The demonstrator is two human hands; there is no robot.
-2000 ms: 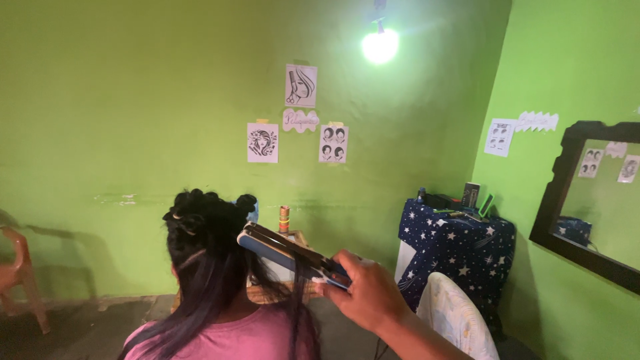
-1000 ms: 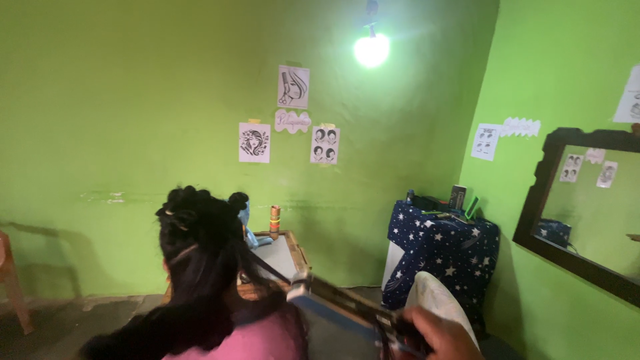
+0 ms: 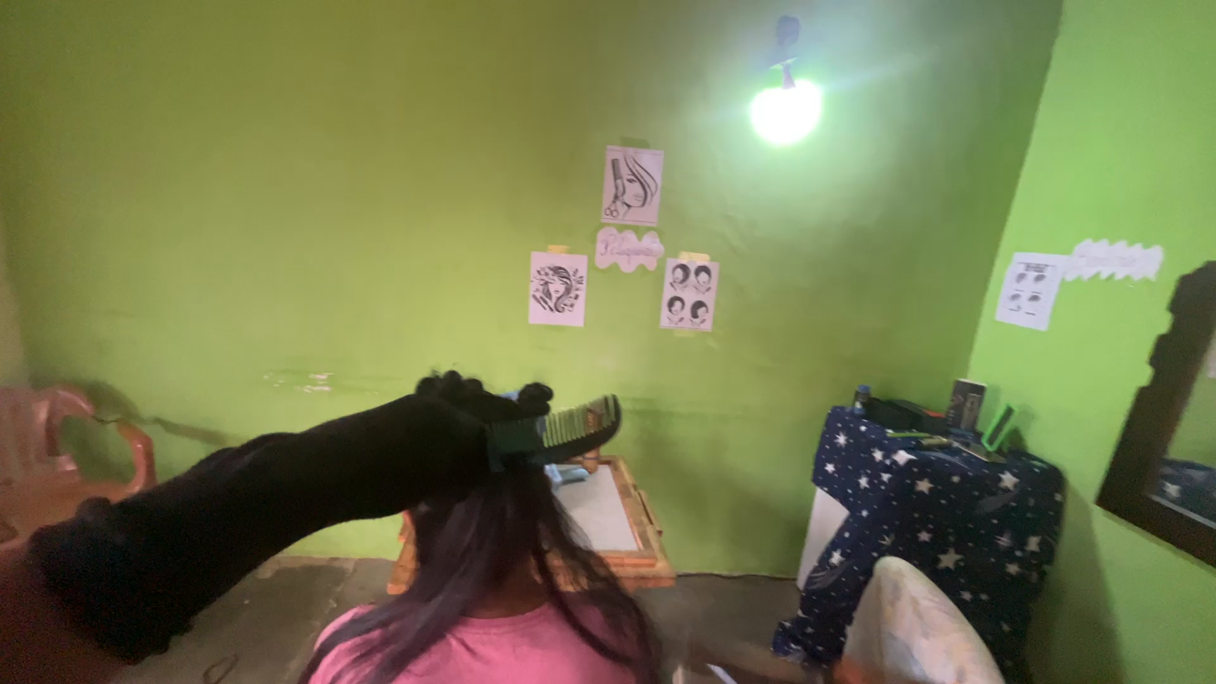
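Observation:
My left hand (image 3: pixel 456 427), in a long black glove, holds a dark wide-tooth comb (image 3: pixel 579 432) level at the back of a seated person's head. The comb's teeth point up. Long dark hair (image 3: pixel 475 560) hangs below it over the person's pink shirt (image 3: pixel 513 651), and bunched dark hair shows above the glove. My right hand (image 3: pixel 760 665) is low at the bottom edge, blurred and mostly cut off. A pale strip (image 3: pixel 720 673) shows beside it; I cannot tell whether the hand holds anything.
A wooden table (image 3: pixel 655 565) stands beyond the person. At right are a star-patterned cloth (image 3: pixel 940 532) over a stand with several items, a cloth-covered chair back (image 3: pixel 917 627) and a dark-framed mirror (image 3: pixel 1154 408). A plastic chair (image 3: pixel 133 456) is at left, a lit bulb (image 3: pixel 787 112) above.
The left hand with the comb has come into view at the head. The right hand, seen earlier with a hair straightener on the hair, has dropped to the bottom edge; the straightener is no longer plainly visible.

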